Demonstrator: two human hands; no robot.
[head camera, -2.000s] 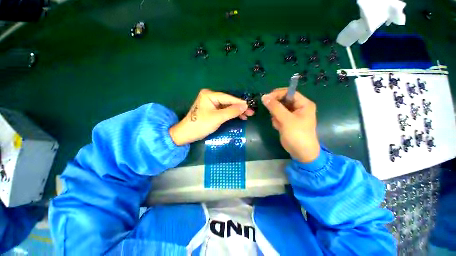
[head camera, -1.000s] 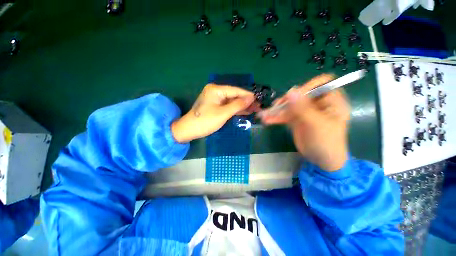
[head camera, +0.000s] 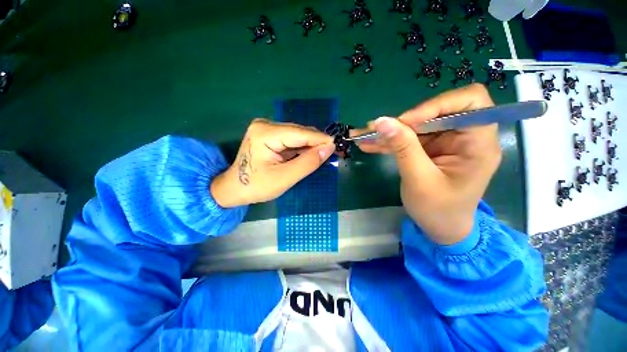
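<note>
My left hand (head camera: 278, 161) holds a small dark spider-like part (head camera: 340, 136) between thumb and fingertips, above the far end of the blue work strip (head camera: 307, 230). My right hand (head camera: 447, 155) grips silver-grey tweezers (head camera: 491, 117), whose tips point left and meet the part. Where exactly the tips touch it is too small to tell. A round housing cannot be made out clearly in the fingers. Several more spider-like parts (head camera: 358, 59) lie in rows on the green mat (head camera: 172, 82) beyond my hands.
A white sheet (head camera: 543, 172) with rows of spider-like parts lies at right, a pocketed blister tray (head camera: 574, 265) below it. White rods (head camera: 570, 67), a dark blue tray (head camera: 570, 34) and a white crumpled item (head camera: 512, 7) are beyond. A white box (head camera: 34, 234) stands left; a small unit (head camera: 124, 17) lies far left.
The tweezers have turned from tucked in my right palm to pointing left, their tips now at the part. My left hand still holds the part. The whole view has shifted somewhat.
</note>
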